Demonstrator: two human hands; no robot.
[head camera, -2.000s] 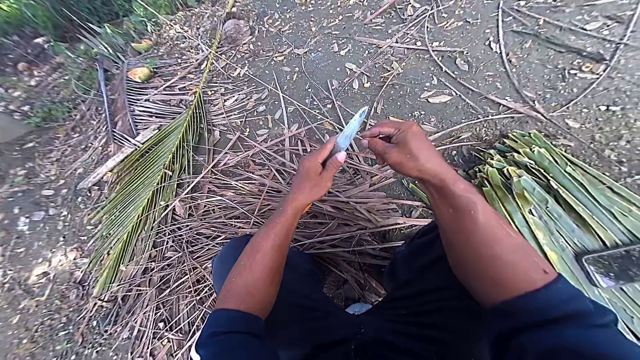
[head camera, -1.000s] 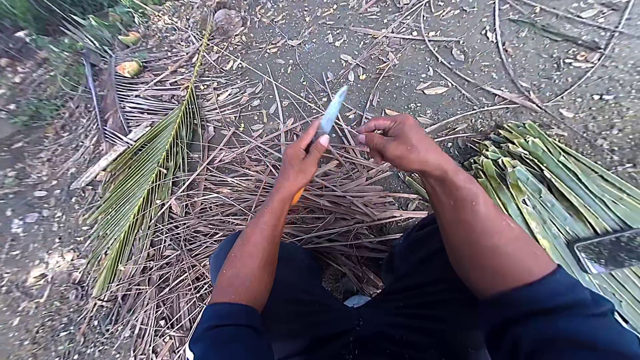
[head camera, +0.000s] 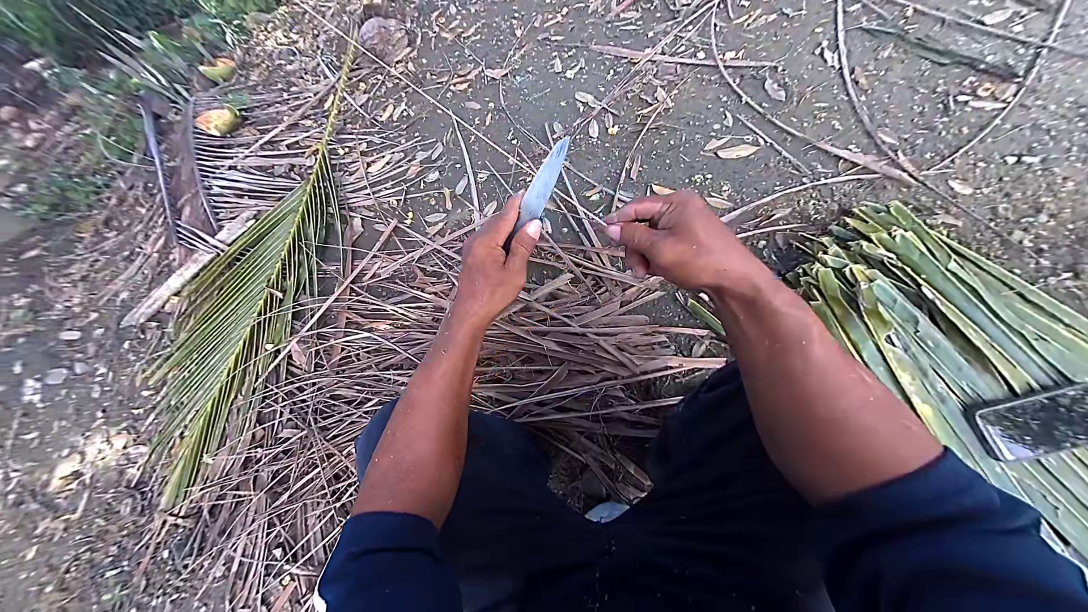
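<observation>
My left hand (head camera: 497, 263) is closed on a knife (head camera: 544, 183), its pale blade pointing up and slightly right, the thumb lying near the blade's base. To the right, a short distance off, my right hand (head camera: 671, 238) pinches a thin strip or stick (head camera: 595, 219) between thumb and forefinger; where its far end lies I cannot tell against the litter. Below both hands a pile of dry brown palm leaflets (head camera: 578, 357) spreads over the ground in front of my knees.
A green palm frond (head camera: 272, 280) lies at the left, near coconut husk pieces (head camera: 218, 121). At the right is a stack of green palm leaves (head camera: 943, 306) with a phone (head camera: 1033, 422) on it. Long curved dry stems (head camera: 850, 157) lie at the upper right.
The knife blade is tilted a little more upright than two seconds ago. An orange part of the knife's handle, seen below my left hand a second ago, no longer shows.
</observation>
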